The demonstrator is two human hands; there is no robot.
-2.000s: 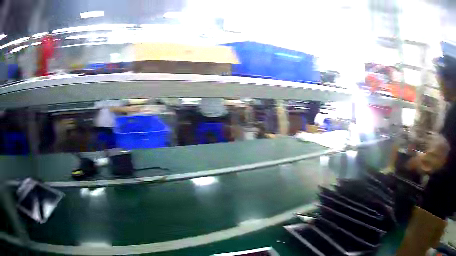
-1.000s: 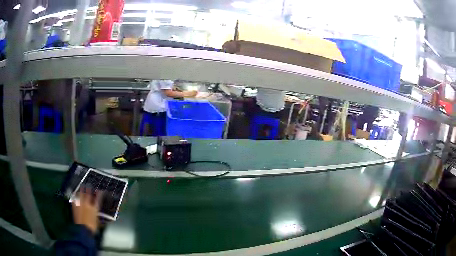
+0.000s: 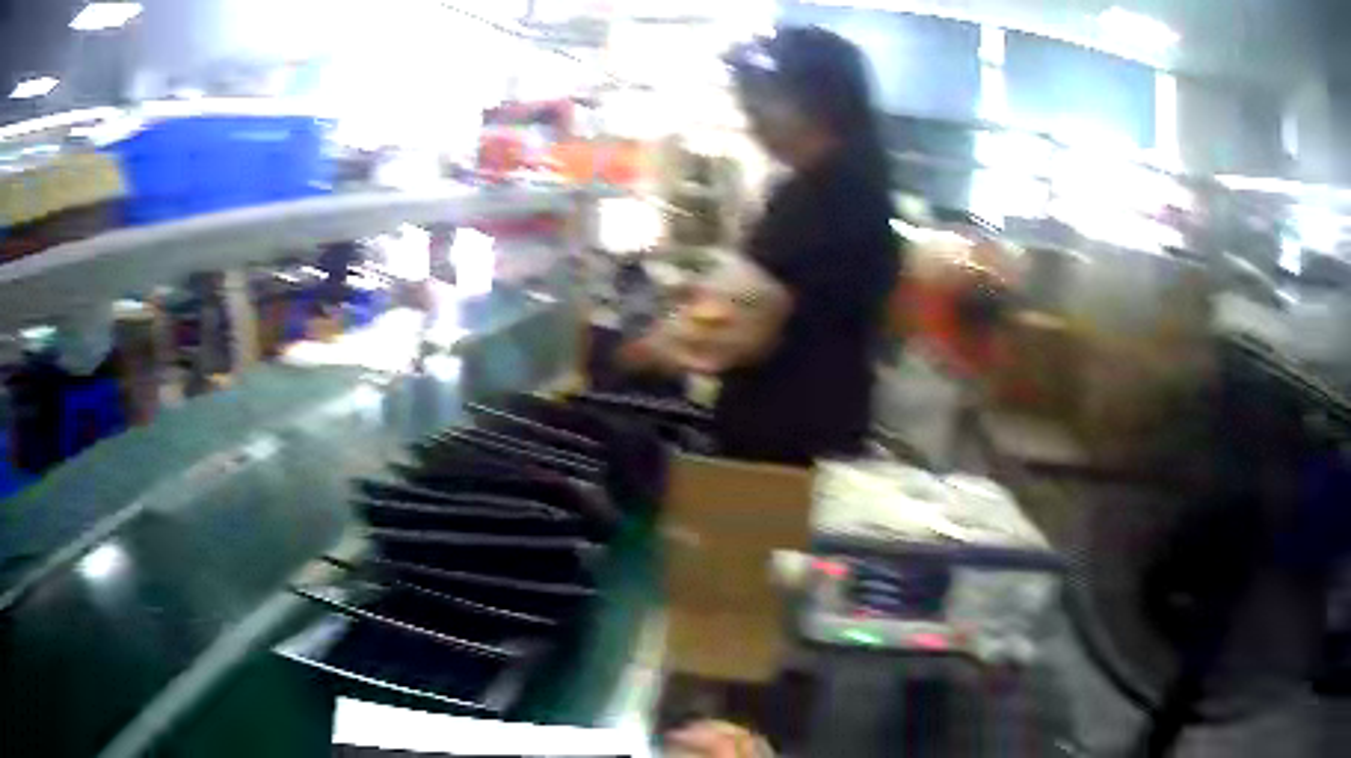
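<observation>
Dark solar panels (image 3: 474,555) lean and overlap in a fanned row on the green bench (image 3: 593,652), with thin pale edges showing. A flat white-edged piece (image 3: 489,730), likely a solar panel, is cut off by the bottom edge. Just right of it a small blurred part of a hand shows, likely my right hand (image 3: 719,739); whether it holds anything cannot be told. My left hand is not in view. The bench meter (image 3: 926,592), with blurred red and green lights, stands at the right behind the upright cardboard flap (image 3: 734,570).
A person in dark clothes (image 3: 815,296) stands beyond the panels with hands together. A large black fan (image 3: 1185,548) stands right of the meter. The shelf rail (image 3: 297,222) runs at upper left, with a blue crate (image 3: 222,166) on it. The picture is blurred.
The view has swung right, to the panel row, meter and person. My left hand, on a panel at the left a second ago, has left the picture. A hand now shows at the bottom edge.
</observation>
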